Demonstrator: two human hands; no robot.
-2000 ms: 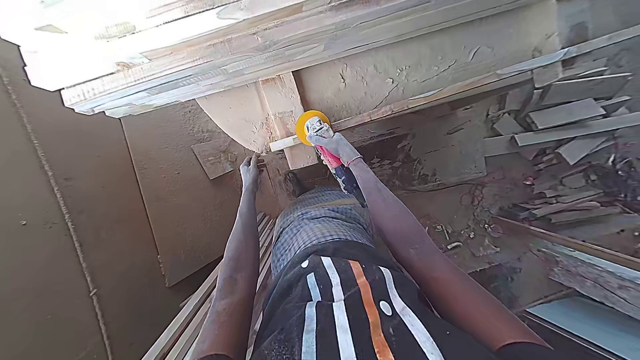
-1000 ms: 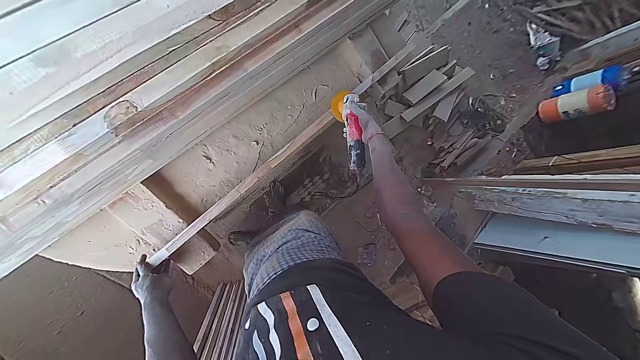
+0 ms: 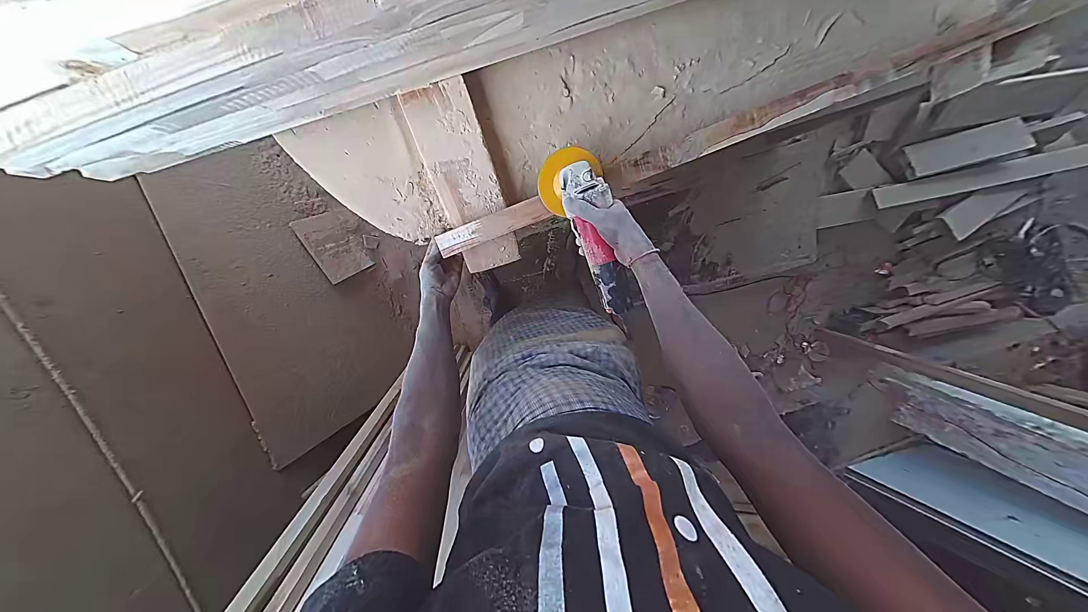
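Observation:
My right hand (image 3: 614,225) grips the head of an angle grinder (image 3: 595,246) with a red and black body. The grinder's yellow disc (image 3: 569,180) lies over a long wooden strip (image 3: 501,223), at the dusty bench's front edge. At the strip's left end is my left hand (image 3: 440,274), its fingers around the end corner. Beneath the strip, a short wooden crosspiece (image 3: 459,161) juts out from the bench. Whether the disc is spinning cannot be told.
Stacked boards (image 3: 280,76) lie along the top. Wood offcuts (image 3: 969,170) are heaped on the ground at right. Long timber strips (image 3: 340,501) stand by my left side, and a large brown sheet (image 3: 280,340) lies beyond. A pale panel (image 3: 977,501) is at lower right.
The view has swung back from the right. A second ago my hands were far apart along the strip; now the grinder is much closer to my left hand.

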